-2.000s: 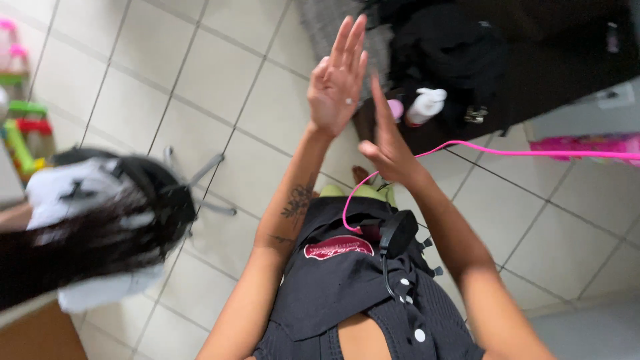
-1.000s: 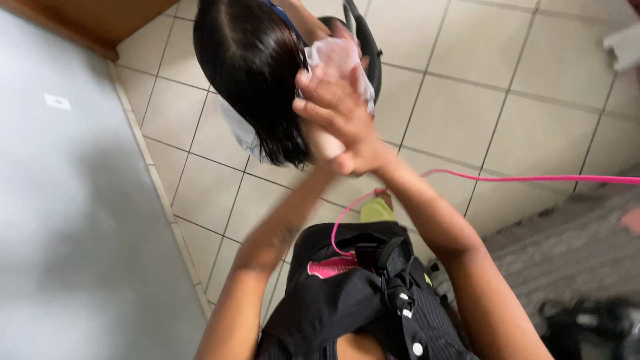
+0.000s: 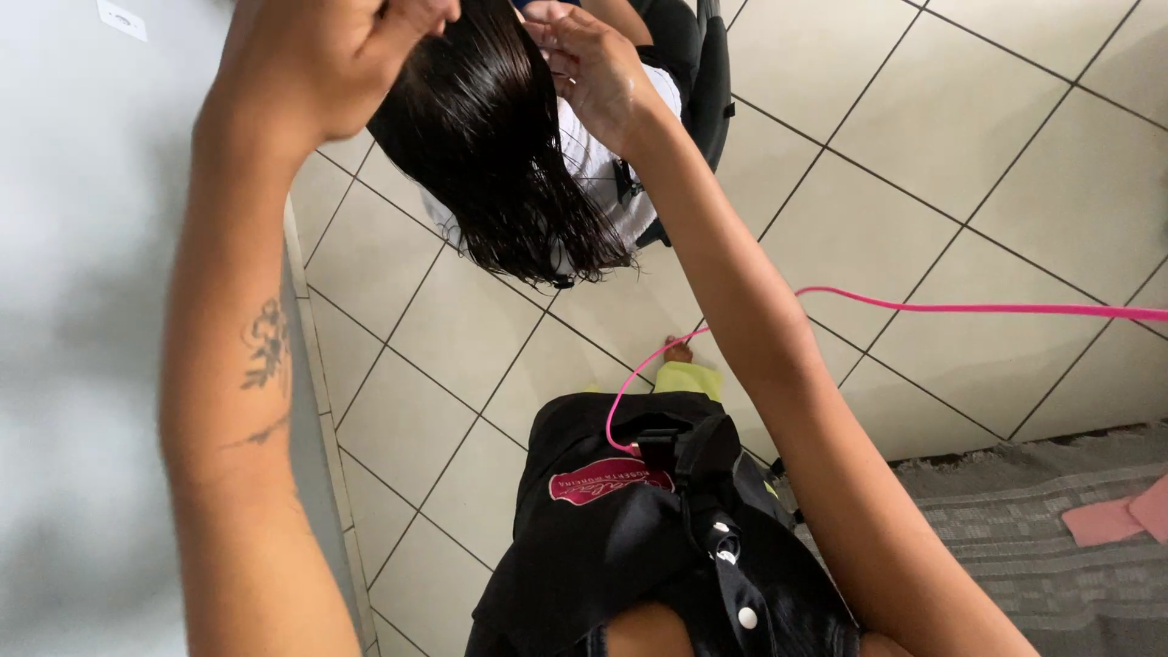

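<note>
Long wet dark hair (image 3: 484, 146) hangs down the back of a seated person in a white top (image 3: 593, 164). My left hand (image 3: 338, 55), cut off by the top edge, is at the left side of the head; its fingers are partly out of view. On the hair's right side is my right hand (image 3: 589, 68), palm partly turned up, with fingers curved and a whitish wet film on the skin. Whether its fingertips hold a strand cannot be told. I wear a black apron (image 3: 584, 566) with a pink patch.
The person sits on a black chair (image 3: 712, 82). A pink cable (image 3: 985, 308) runs from my apron to the right edge over the tiled floor (image 3: 931, 137). A grey wall (image 3: 91, 365) stands at left. A grey woven cover (image 3: 1022, 566) with a pink cloth (image 3: 1104, 522) lies lower right.
My hands were pressed together over the white-topped person's back a second ago; now they are apart, one on each side of the hair. The view has swung from the dark table towards the seated person.
</note>
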